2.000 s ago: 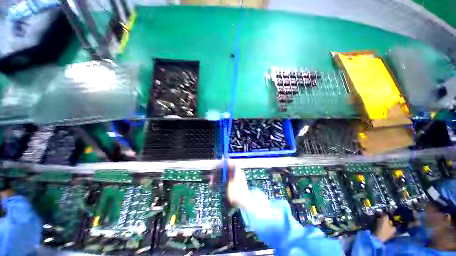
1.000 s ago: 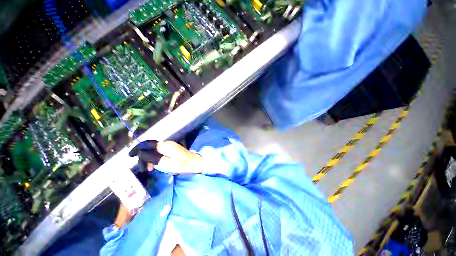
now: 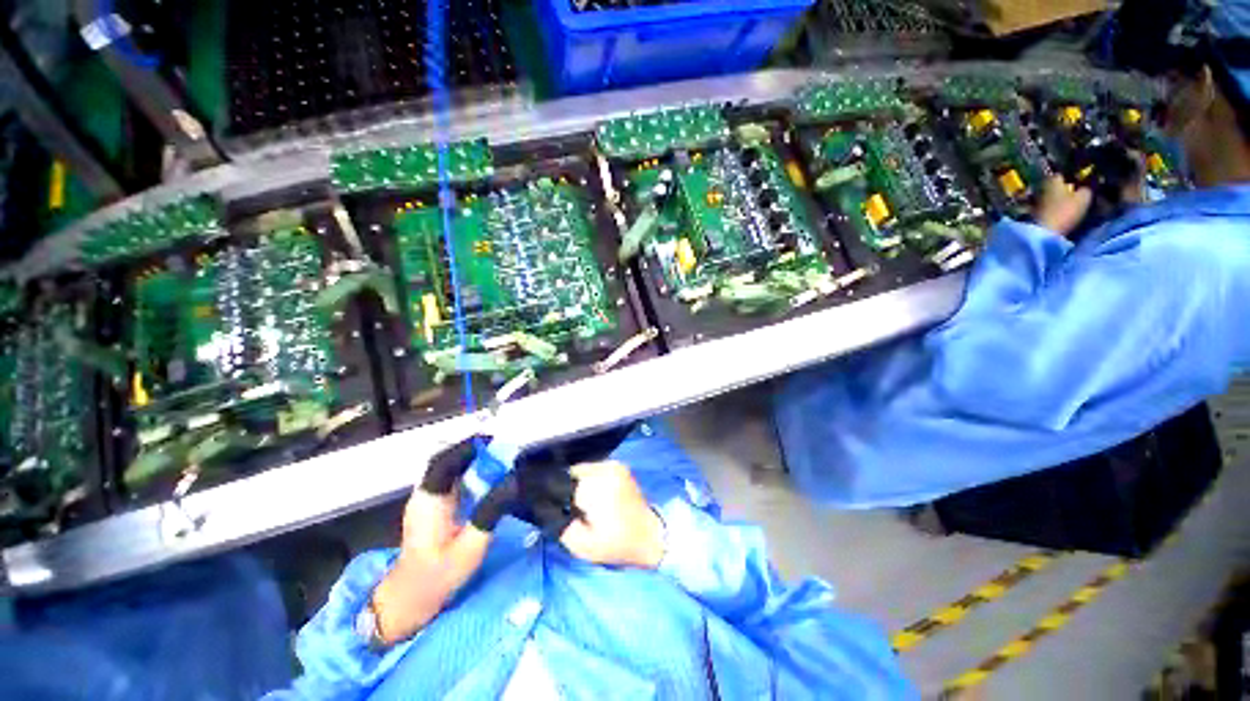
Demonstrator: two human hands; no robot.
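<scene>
My left hand (image 3: 432, 548) is in front of the metal rail, low in the picture, with black coverings on its fingertips. A small blue piece (image 3: 488, 468) shows between its thumb and finger; whether it is gripped is unclear. A thin blue cord (image 3: 442, 151) hangs down towards it. My right hand (image 3: 614, 518) is close beside, its fingers bent. Black shapes at its fingers may be coverings or held parts; I cannot tell. A green circuit board (image 3: 514, 260) in a black carrier lies beyond the rail (image 3: 562, 411).
More boards (image 3: 733, 206) in carriers line the conveyor left and right. A blue bin (image 3: 658, 48) stands behind the far rail, beside a dark perforated surface (image 3: 363, 62). A person in a blue smock (image 3: 1042, 315) works at the right. A black box (image 3: 1097, 479) stands on the floor.
My right hand has come back from near the blue bin to the front rail. Both hands are now close together. The view has swung down, then partly back up along the line.
</scene>
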